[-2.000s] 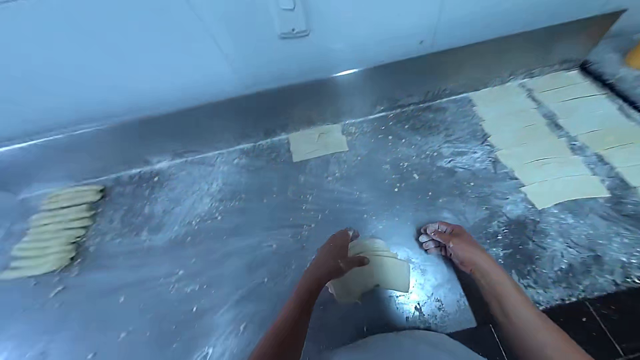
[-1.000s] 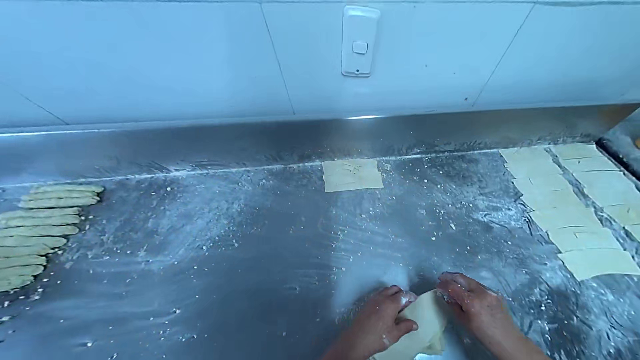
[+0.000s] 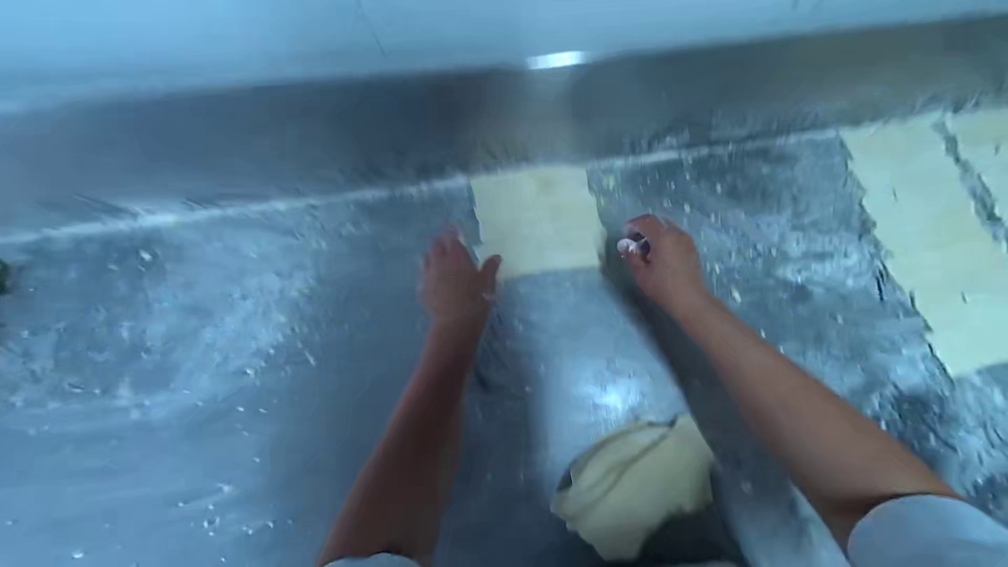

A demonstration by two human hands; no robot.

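A flat rectangular piece of dough [image 3: 539,220] lies on the floured metal worktop near the back ledge. Just left of it is my left hand [image 3: 457,279], blurred, fingers apart and holding nothing, the thumb by the dough's lower left corner. On the other side, my right hand [image 3: 661,260] is beside the dough's right edge with its fingers curled; whether anything is between them cannot be told. A folded, bunched piece of dough [image 3: 638,484] rests on the worktop close to my body, between my forearms, touched by neither hand.
Flat dough pieces [image 3: 921,236] lie in rows at the right. The raised metal ledge [image 3: 315,142] runs along the back, against the pale wall [image 3: 236,35]. Loose flour and crumbs are scattered over the worktop [image 3: 197,378].
Both hands have let go of the folded dough near my body and moved forward to either side of the flat piece by the ledge. The view has shifted closer to the worktop.
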